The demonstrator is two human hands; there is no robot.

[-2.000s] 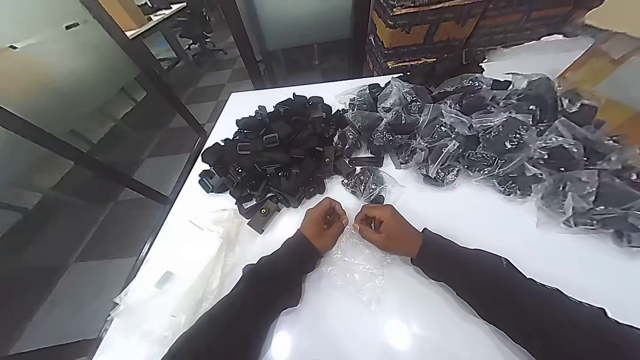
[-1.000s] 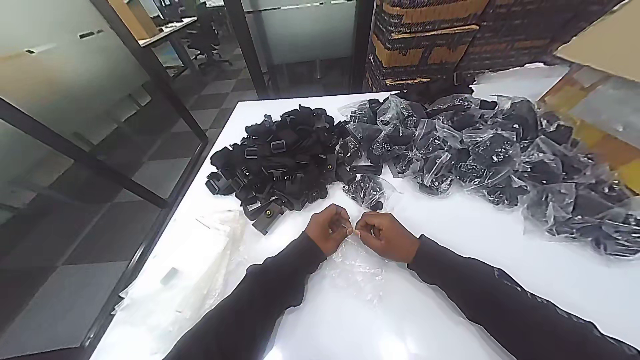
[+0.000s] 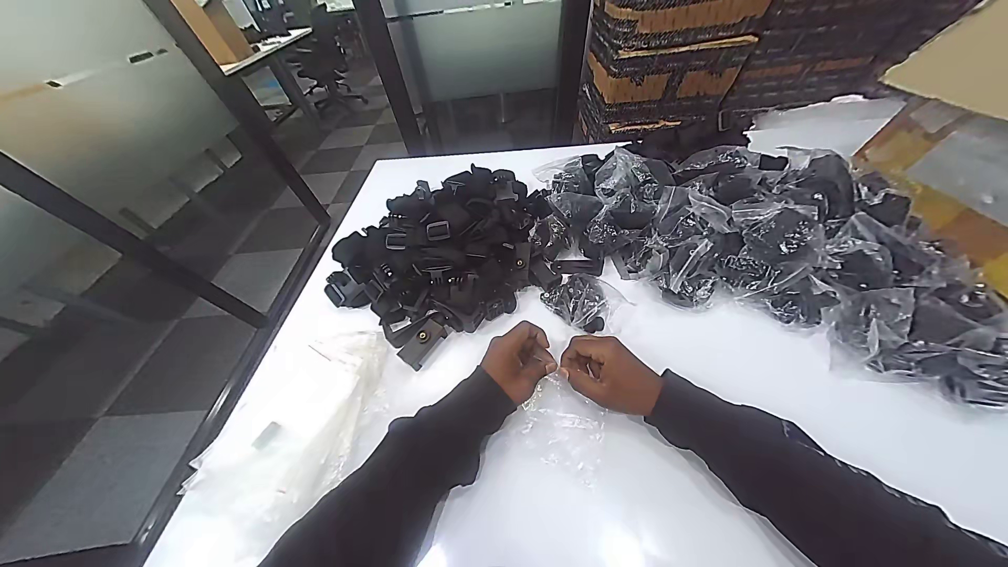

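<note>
My left hand (image 3: pixel 520 362) and my right hand (image 3: pixel 611 373) pinch the upper edge of a clear plastic bag (image 3: pixel 563 433) between thumbs and fingertips, the two hands almost touching. The bag hangs down toward me over the white table and looks flat. Just beyond my hands lies a small clear bag with black parts (image 3: pixel 579 301). Behind and to the left is a heap of loose black straps with buckles and mounts (image 3: pixel 441 244); one black mount with a brass-coloured screw (image 3: pixel 423 339) lies at its near edge.
Many bagged black items (image 3: pixel 756 228) are piled on the right of the white table (image 3: pixel 787 409). A stack of clear plastic bags (image 3: pixel 307 425) lies at the left. An open cardboard box (image 3: pixel 961 157) stands at the far right, strapped cartons (image 3: pixel 669 63) behind, glass partitions (image 3: pixel 94 102) at left.
</note>
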